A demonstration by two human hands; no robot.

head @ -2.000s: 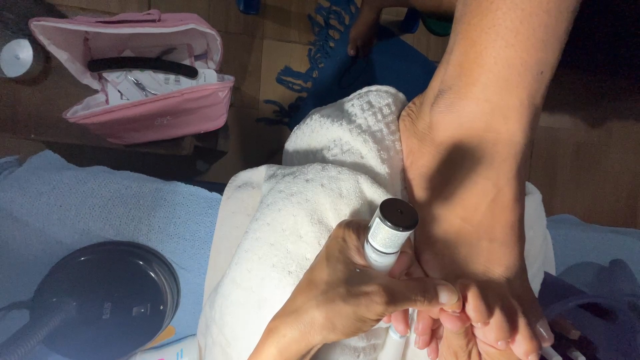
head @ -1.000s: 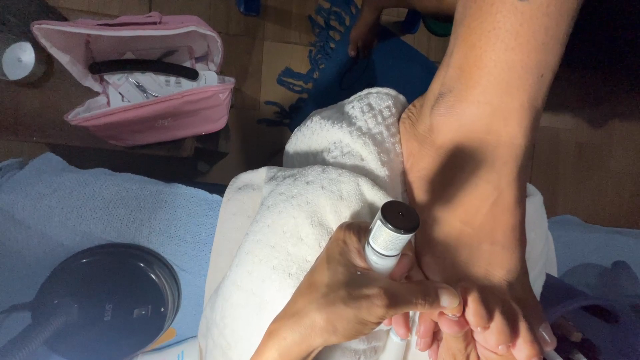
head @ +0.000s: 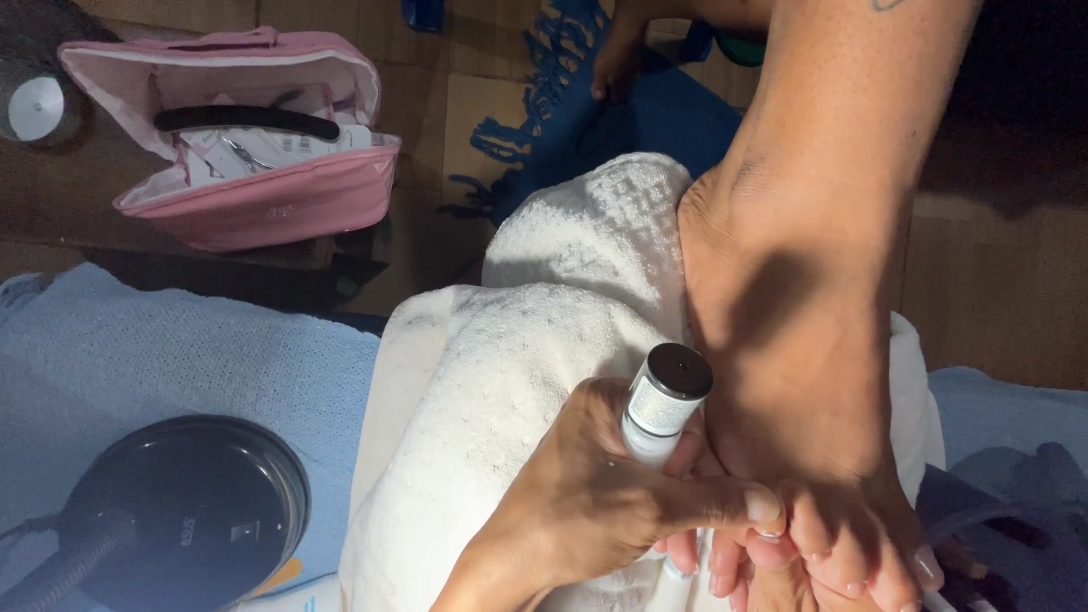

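My left hand (head: 595, 493) comes in from the lower edge and grips a small white bottle with a black cap (head: 665, 408) between its thumb and palm. Its thumb tip presses beside the outermost small toe (head: 772, 548) of another person's bare foot (head: 790, 365). Fingertips show under and beside the toes, but which hand each belongs to is hard to tell. Part of what seems to be my right hand (head: 782, 591) is at the bottom edge below the toes, mostly cut off. A white slender object (head: 676, 574) shows among the fingers; its kind is unclear.
A white towel (head: 510, 374) lies under the foot. At lower left a round black device (head: 195, 510) with a flexible neck rests on blue cloth (head: 297, 365). An open pink case (head: 280, 204) holds a black nail file (head: 246, 121) and metal tools. Another person's foot (head: 616, 64) is behind.
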